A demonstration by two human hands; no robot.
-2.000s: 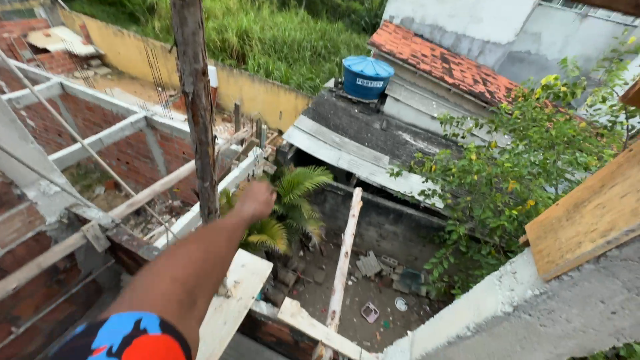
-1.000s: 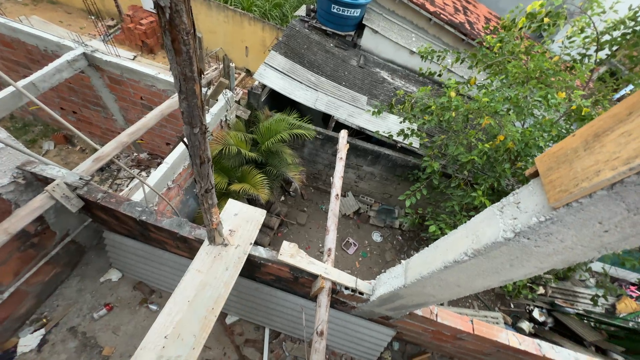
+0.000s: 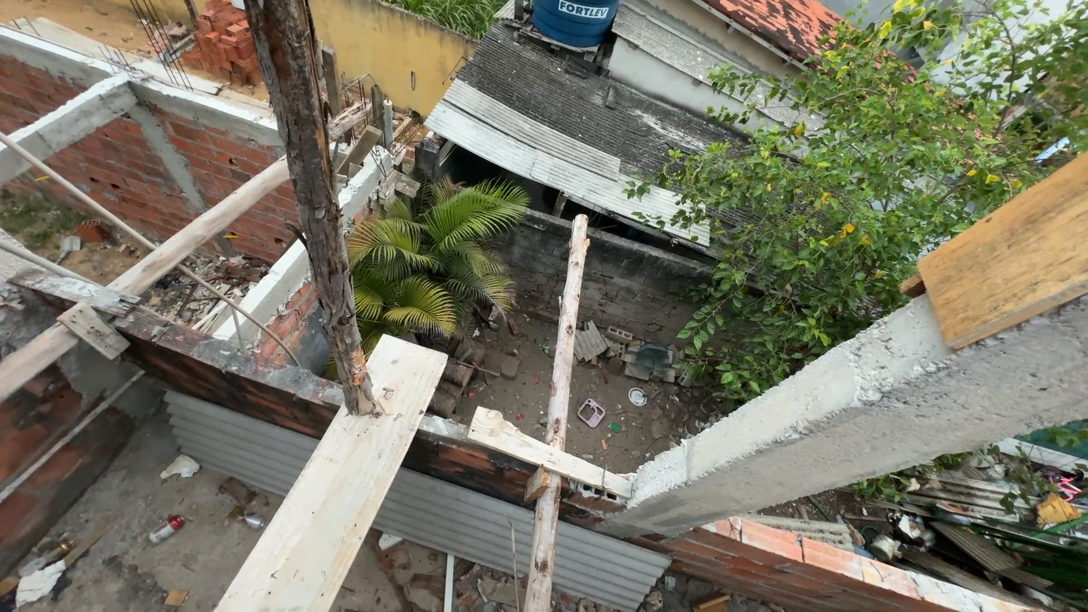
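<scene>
Neither of my hands shows in the head view. A pale wooden plank runs up from the lower edge over a burnt-looking wall top. At its far end a rough bark-covered wooden post stands, slightly tilted. To the right, a peeled wooden pole crosses the wall beneath a short pale board, with a small wood block beside it. A concrete beam slants up to the right, and a plywood piece rests against its upper end.
Far below lie a dirt yard with debris and a rubble-strewn floor. Corrugated sheets lean along the wall. A palm, a leafy tree, a blue water tank and unfinished brick walls surround the drop.
An outstretched arm with a closed-looking hand, near the post two seconds ago, is out of view. The view has tilted down, showing more of the plank and the floor below.
</scene>
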